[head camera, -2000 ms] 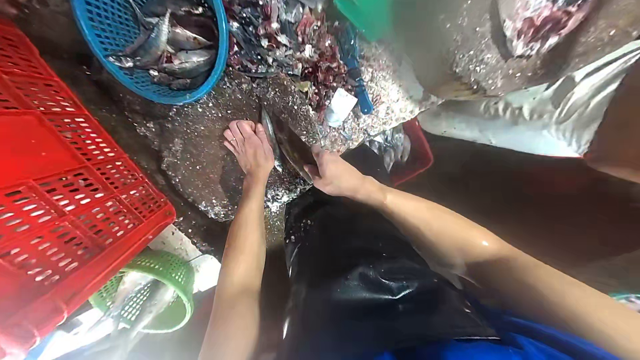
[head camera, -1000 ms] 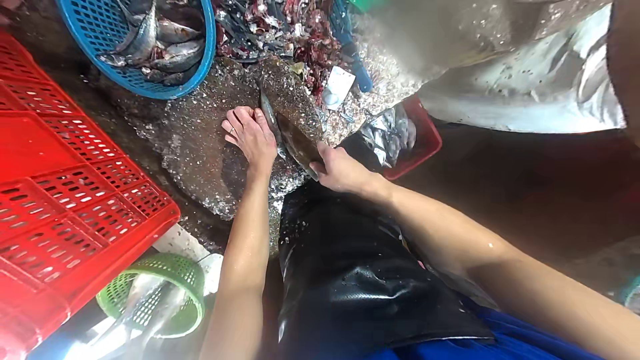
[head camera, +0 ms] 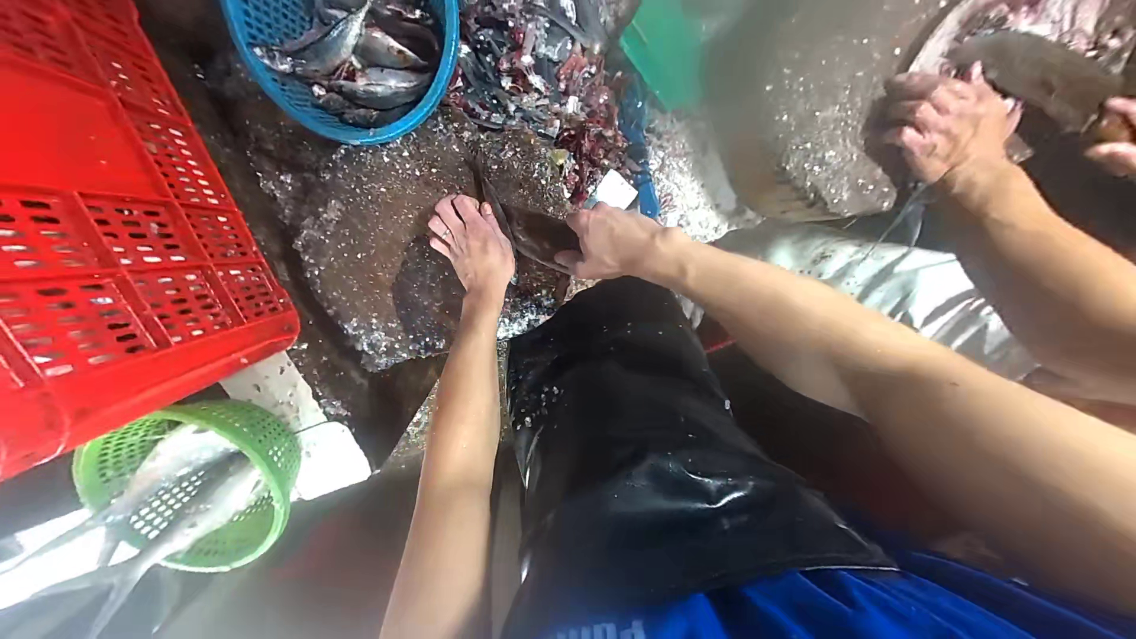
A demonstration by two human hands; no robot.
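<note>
A slim silvery fish (head camera: 493, 206) lies on the wet, scale-covered chopping block (head camera: 364, 240). Against its left side rests my left hand (head camera: 473, 240), fingers pressing the fish down. My right hand (head camera: 614, 240) grips a wide dark knife (head camera: 540, 234), whose blade lies right beside the fish. Whether the edge touches the fish cannot be told. Behind the block is a heap of fish offal and scraps (head camera: 550, 71), with a small white piece (head camera: 614, 191) near my right hand.
A blue basket (head camera: 377, 135) of fish stands at the block's back left. Red plastic crates (head camera: 169, 346) fill the left side, above a green basket (head camera: 280, 444) holding long fish. At upper right, a co-worker's hands (head camera: 954, 124) work with a large blade (head camera: 1038, 71) near a white sack (head camera: 923, 284).
A co-worker's hands and arm have come into view at the upper right. My right hand and the knife have turned, with the blade now lying more crosswise to the fish.
</note>
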